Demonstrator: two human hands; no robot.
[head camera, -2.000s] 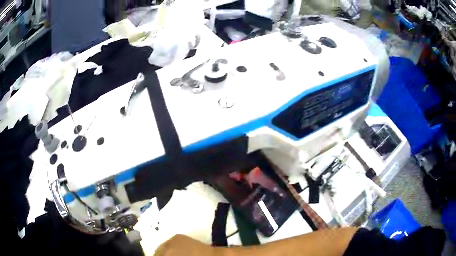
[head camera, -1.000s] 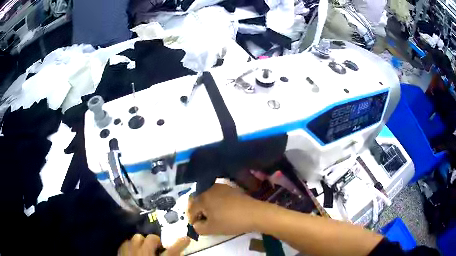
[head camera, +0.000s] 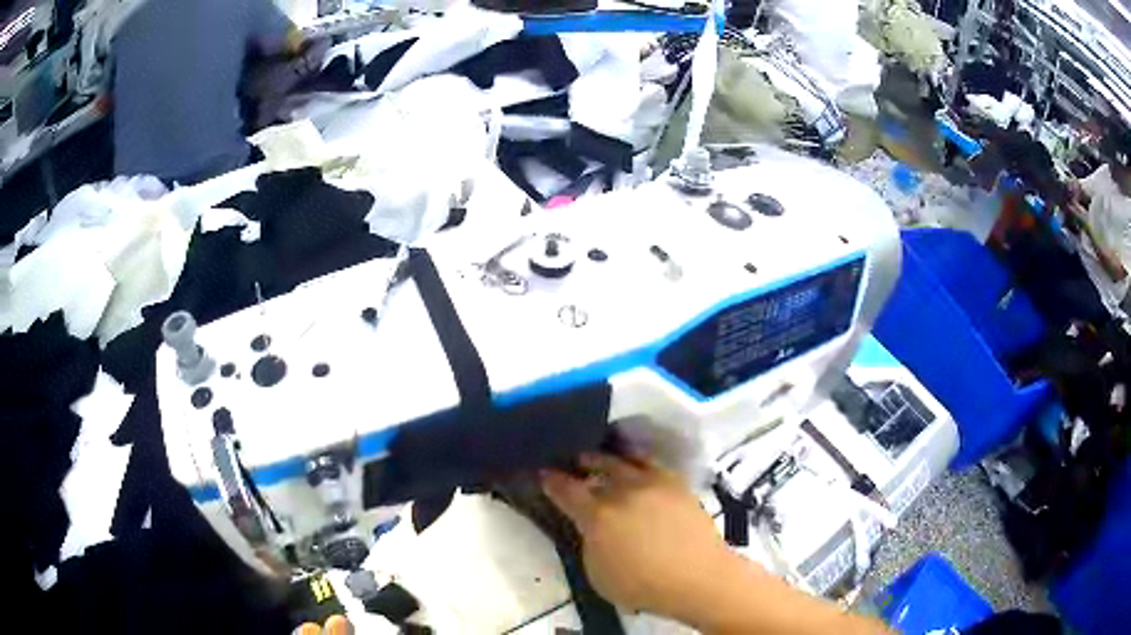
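The white sewing machine head (head camera: 558, 310) has a blue stripe and a dark control panel. A black cloth band (head camera: 449, 325) wraps over it, with dark cloth bunched below. My right hand (head camera: 639, 527) reaches under the arm, right of the needle area; its fingertips are partly in shadow, so a hold cannot be told. Only fingertips of my left hand (head camera: 324, 626) show at the bottom edge, below the needle area. A small black fabric piece (head camera: 392, 602) lies beside the presser foot (head camera: 357, 581). A dark strip (head camera: 585, 581) hangs left of my right hand. Black cloth (head camera: 155, 571) lies at left.
White fabric pieces (head camera: 75, 254) and black cloth (head camera: 292, 230) are heaped behind the machine. A person in grey (head camera: 180, 87) is at the back left, another person (head camera: 1108, 205) at the far right edge. Blue bins (head camera: 967, 335) stand at right.
My right hand has moved right, from the needle area to under the machine's arm. My left hand has dropped mostly below the picture's edge. The camera view has shifted.
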